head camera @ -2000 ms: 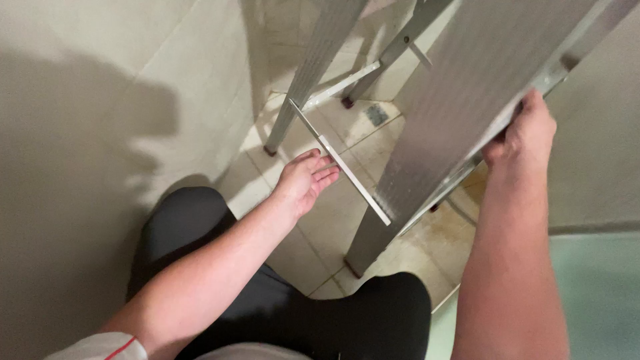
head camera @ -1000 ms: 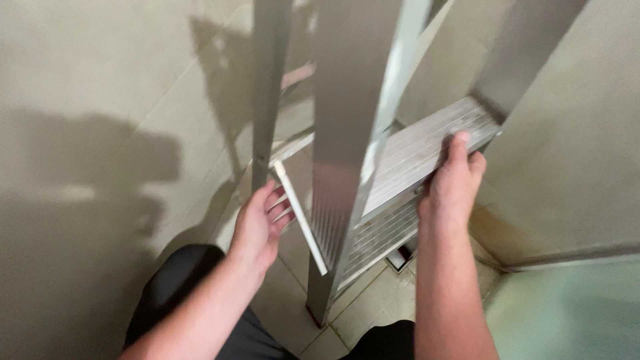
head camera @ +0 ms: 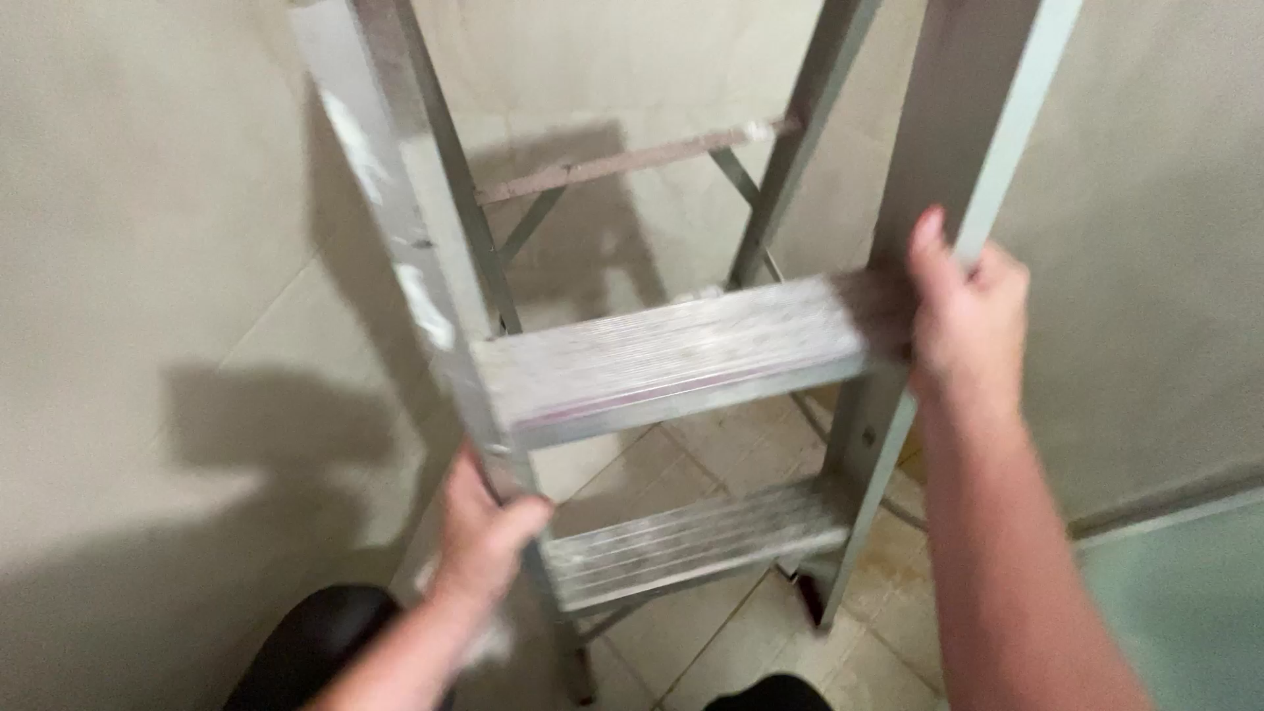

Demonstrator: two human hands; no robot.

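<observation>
An aluminium stepladder (head camera: 681, 346) stands in front of me, its steps turned toward me and its side rails rising out of view. My left hand (head camera: 484, 533) is closed around the left rail, between the two visible steps. On the right rail, level with the upper step, my right hand (head camera: 968, 306) grips with its thumb on the front. Whitish smears mark the left rail and the upper step. Behind the steps, a thin rear crossbar (head camera: 642, 163) with diagonal braces joins the back legs. The ladder is slightly blurred.
Beige walls meet the tiled floor (head camera: 731, 632) around the ladder, close on the left and behind. A pale green surface (head camera: 1185, 592) lies at the lower right. My dark-clad knees (head camera: 316, 642) show at the bottom edge.
The ladder has turned from a side-on view so its steps now face me. My left hand has gone from the thin side bar to the left rail; my right hand from a step to the right rail.
</observation>
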